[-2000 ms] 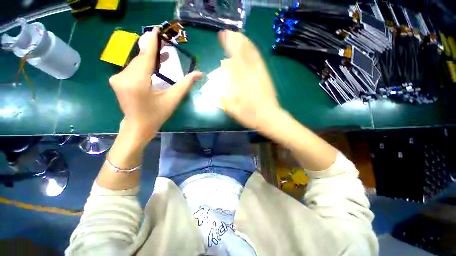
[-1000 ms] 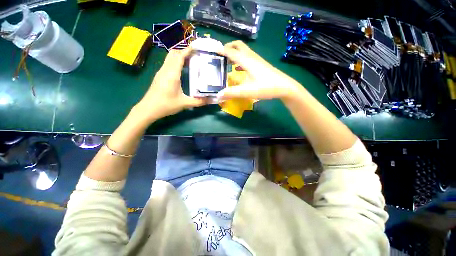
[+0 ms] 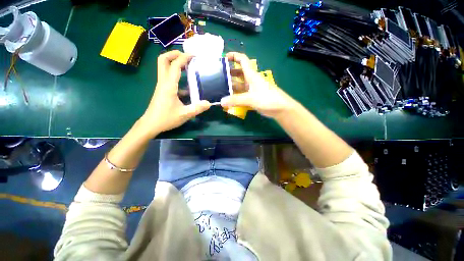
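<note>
A white rounded housing (image 3: pixel 204 47) is held upright between both hands at the centre. A dark rectangular screen (image 3: pixel 212 80) with pale side edges sits in the housing's side and faces me. My left hand (image 3: pixel 172 99) grips the left side, with its thumb at the lower left corner. My right hand (image 3: pixel 255 90) grips the right side, with its thumb at the lower right corner. The fingertips behind the housing are partly hidden. Yellow pads (image 3: pixel 239 110) show behind and beside the right hand.
Green mat (image 3: pixel 112 109). Another white housing (image 3: pixel 51 50) with thin wires lies at left. Yellow stack (image 3: pixel 122 43) and loose dark screens (image 3: pixel 171 30) lie at back left. A shiny clear bag (image 3: pixel 229 11) is at back centre. Black-cabled screen assemblies (image 3: pixel 389 76) and blue tips (image 3: pixel 307 25) are at right.
Two seconds ago the hands were apart and blurred. They now hold the housing from both sides. Since one second ago the screen's face has turned from bright to dark, and the grip is nearly the same.
</note>
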